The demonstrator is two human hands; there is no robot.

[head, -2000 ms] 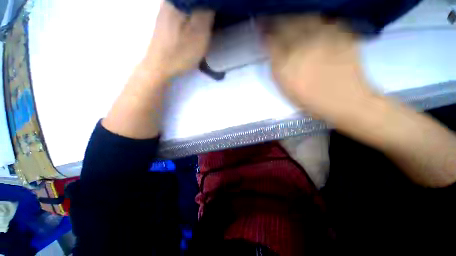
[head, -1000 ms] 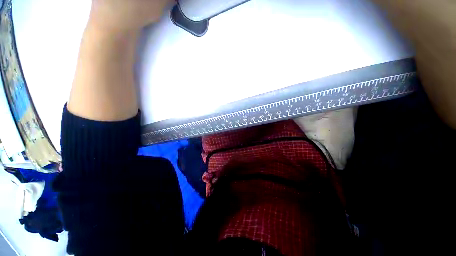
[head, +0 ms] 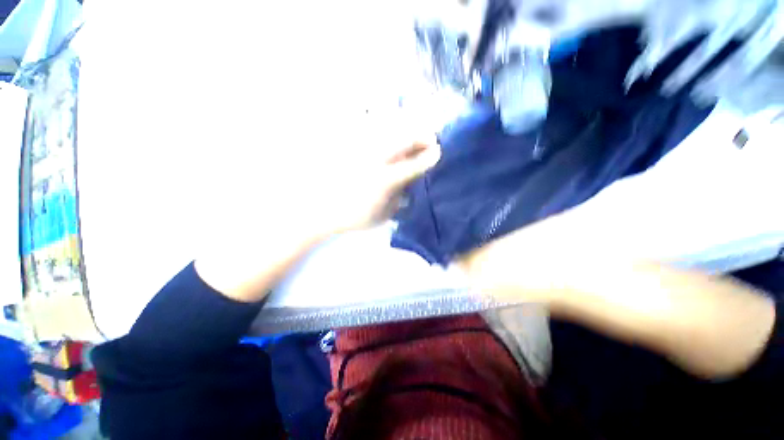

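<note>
A dark navy garment piece lies on the white machine bed, running from the table's front part up under the machine head. A pale toothed line like a zip shows on it. My left hand is at the cloth's left edge, fingertips pinching it. My right hand is blurred at the cloth's near edge; its fingers are not clear, so I cannot tell its grip. A grey block stands above the cloth. The needle area is blurred and overexposed.
A measuring tape runs along the front table edge. Cardboard with blue tape covers the left edge. Blurred white strips hang at the upper right. A red checked apron is below the table edge. Blue material lies at lower left.
The view has tilted up, so the machine parts and more of the navy cloth now show. Both hands, cut off by the frame a second ago, are in view at the cloth.
</note>
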